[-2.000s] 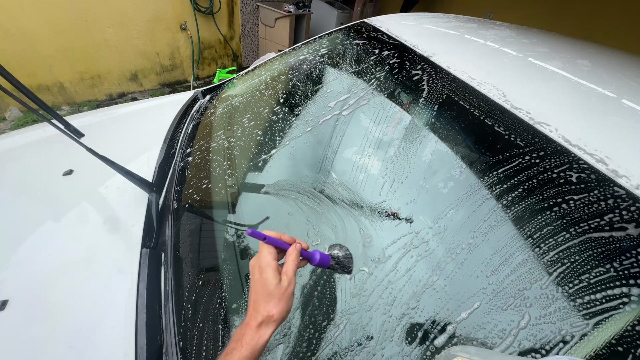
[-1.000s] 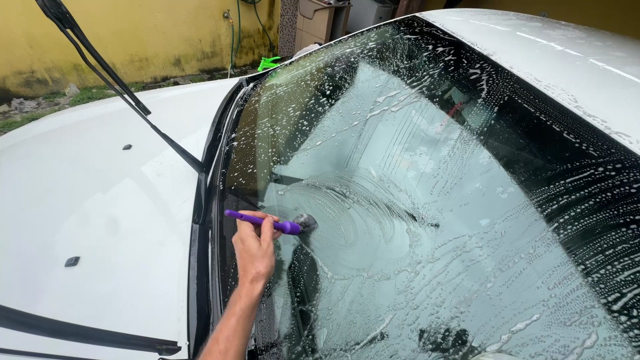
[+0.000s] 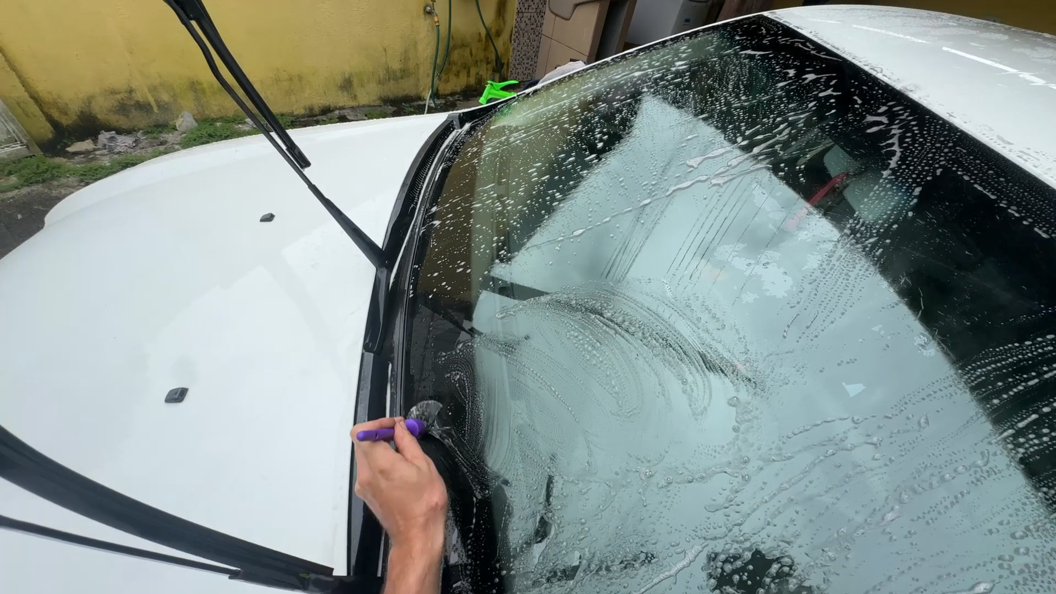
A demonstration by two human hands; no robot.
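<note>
My left hand [image 3: 402,487] is closed on the purple handle of a round detailing brush [image 3: 392,431], near the lower left edge of the windshield. The brush's dark, wet bristles touch the glass beside the black cowl trim [image 3: 375,412]. Soap suds and water droplets cover much of the windshield [image 3: 660,412], with curved brush marks across its middle. My right hand is out of view.
A raised wiper arm [image 3: 330,210] stands over the white hood [image 3: 206,305]; another wiper [image 3: 124,520] crosses the lower left. Beyond the car are a bright green object [image 3: 497,91], a hose [image 3: 437,58] and a yellow wall [image 3: 247,58].
My left hand has moved the brush from the middle of the glass to its lower left edge beside the cowl. The view has shifted toward the hood.
</note>
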